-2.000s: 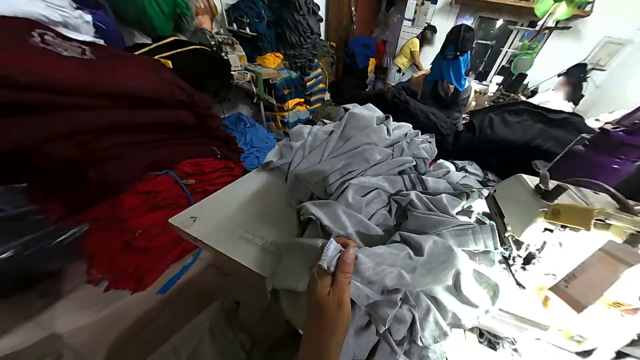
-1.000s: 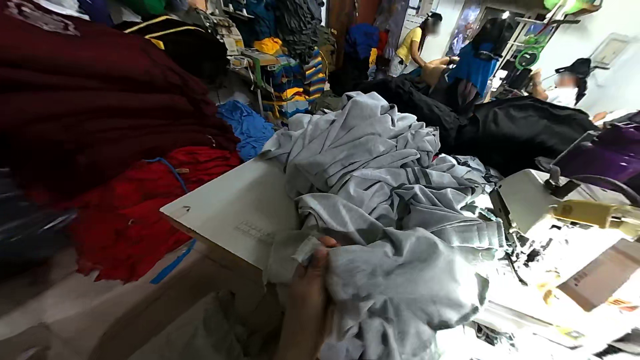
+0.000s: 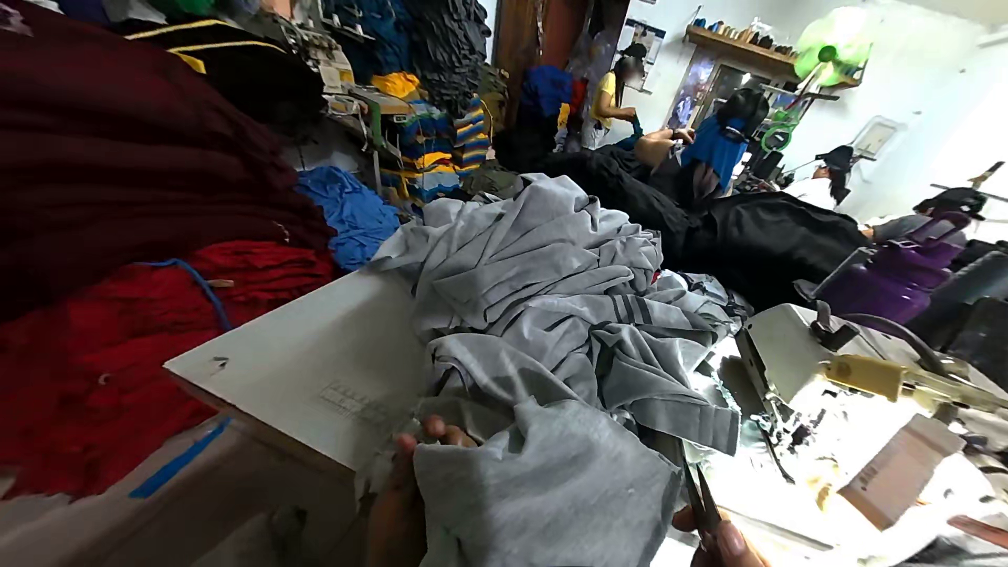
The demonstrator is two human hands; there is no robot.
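Observation:
My left hand (image 3: 405, 480), at the lower middle, grips the edge of a grey fabric piece (image 3: 543, 480), which hangs over it and hides part of the palm. At the lower right my right hand (image 3: 720, 539) holds a pair of dark metal thread snips or tweezers (image 3: 701, 496), points upward, close to the right edge of that piece; which tool it is I cannot tell. Beyond both hands a heap of grey garments (image 3: 543, 260) with dark stripes lies on the white tabletop (image 3: 315, 354).
A sewing machine (image 3: 843, 346) stands at right under bright light, with a small cardboard box (image 3: 902, 468) beside it. Red cloth (image 3: 94, 378) and maroon cloth (image 3: 134, 157) are piled at left. Black cloth (image 3: 772, 236) and a purple jug (image 3: 890, 276) lie beyond. Several people work at the back.
My right hand has come into view at the lower right with the dark tool. The grey piece at my left hand now hangs spread lower in front. The white label seen earlier at my left fingers no longer shows.

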